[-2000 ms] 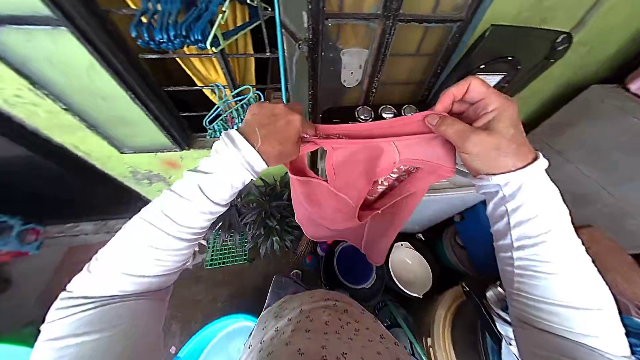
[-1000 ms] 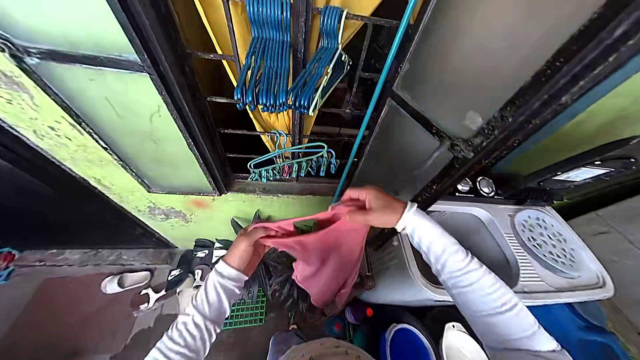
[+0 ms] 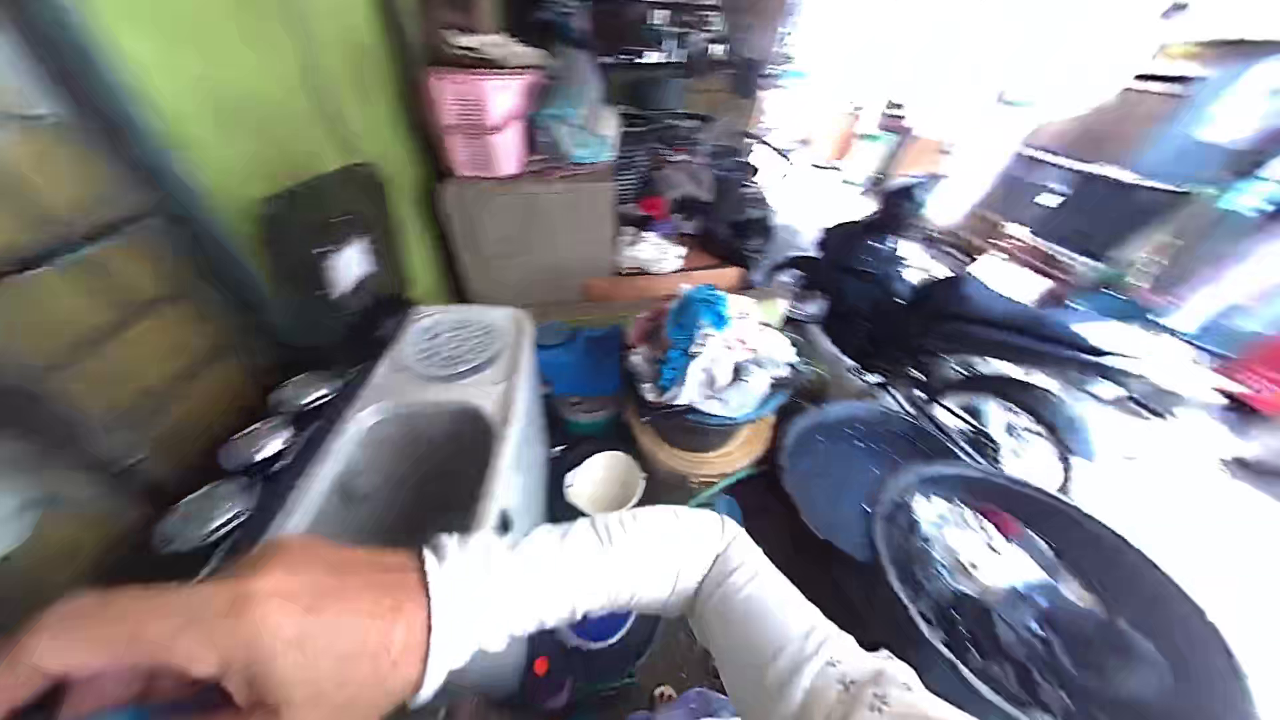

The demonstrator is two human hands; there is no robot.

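My right hand (image 3: 240, 625), in a white sleeve, reaches across the lower left, blurred by motion. Its fingers run off the left edge, and whether they hold anything is unclear. Just beyond it stands a grey twin-tub washing machine (image 3: 520, 400) with its tub open. A large dark basin (image 3: 1130, 560) at the lower right holds wet clothes (image 3: 1040, 600). Farther off, a heap of clothes (image 3: 735, 360) fills a round tub. My left hand is outside the view, and so is the pink garment.
A white bucket (image 3: 605, 482) and a blue container (image 3: 580, 360) stand right of the machine. A dark blue basin (image 3: 850, 470) adjoins the large one. A parked motorcycle (image 3: 930, 300) is behind them. A pink basket (image 3: 485, 120) sits on a cabinet (image 3: 535, 235).
The view has swung far to the right, from the hangers to the basins. The pink garment, held in both hands earlier, and my left hand have left the view.
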